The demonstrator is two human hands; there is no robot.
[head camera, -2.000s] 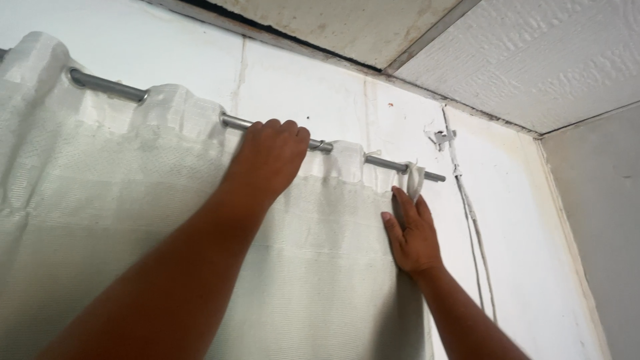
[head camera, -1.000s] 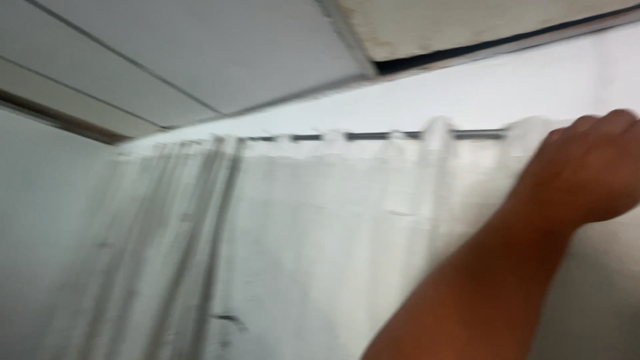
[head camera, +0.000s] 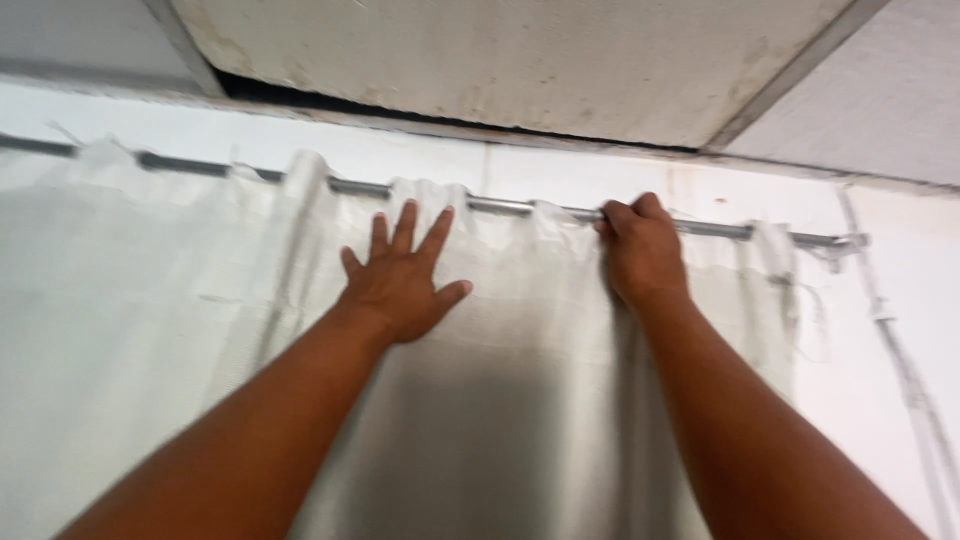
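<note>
A white fabric curtain (head camera: 480, 322) hangs in folds from a grey metal curtain rod (head camera: 499, 205) that runs across the wall and passes through the curtain's top edge. My left hand (head camera: 397, 285) lies flat with spread fingers against the curtain just below the rod and holds nothing. To its right, my right hand (head camera: 643, 247) is closed at the rod, its fingertips curled at the curtain's top edge. Whether it grips the rod, the cloth or both is hidden behind the fingers. The rod's right end sits at a bracket (head camera: 851, 244), with the last gather of cloth close to it.
Stained ceiling panels (head camera: 510, 60) with metal strips lie just above, with a dark gap (head camera: 315, 97) along the wall edge. A cable (head camera: 896, 352) runs down the white wall (head camera: 847, 367) right of the curtain. Loose threads hang near the curtain's right edge.
My left hand has let go of the rod it was closed on two seconds ago and is spread on the cloth. The rod's right end, earlier off the bracket, is now at it. The view swung left and back.
</note>
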